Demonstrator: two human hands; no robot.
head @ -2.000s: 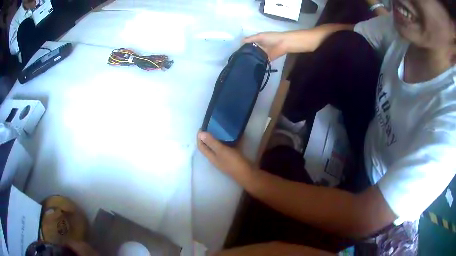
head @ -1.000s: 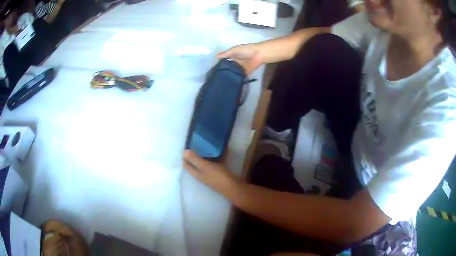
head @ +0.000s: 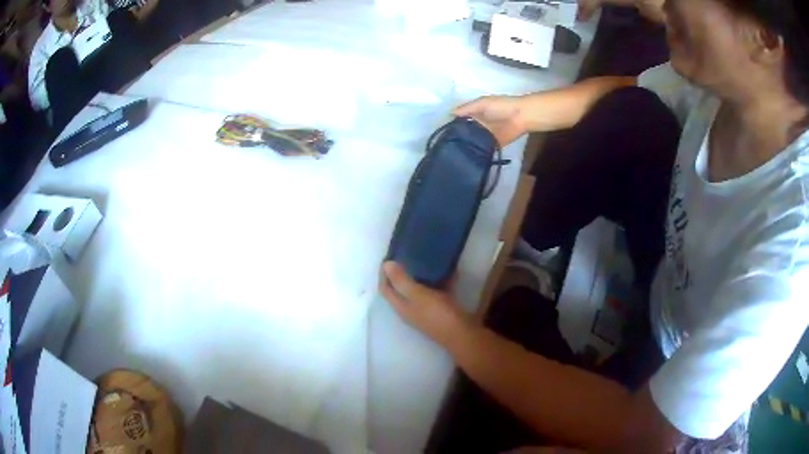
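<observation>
Neither of my hands is in view. A person at the right holds a long dark unit (head: pixel 445 204) with a glossy bluish face by both ends, tilted above the table's right side. A thin black cord loops at its upper end. Nearest me, a tan round housing (head: pixel 133 417) with a round grille lies at the lower left, cut off by the bottom edge. A dark grey flat piece (head: pixel 244 430) lies beside it, also cut off.
White cartons (head: pixel 58 403) stand at the left, below a white box (head: pixel 66 222) with a round dark opening. A wire bundle (head: pixel 273 137) lies mid-table. A slim black unit (head: pixel 99 131) is far left. Another white box (head: pixel 522 40) is at the far end.
The view has shifted. The unit's face looks darker, with its pale reflection gone. A skin-coloured strip seen along the bottom edge two seconds ago has mostly left the picture.
</observation>
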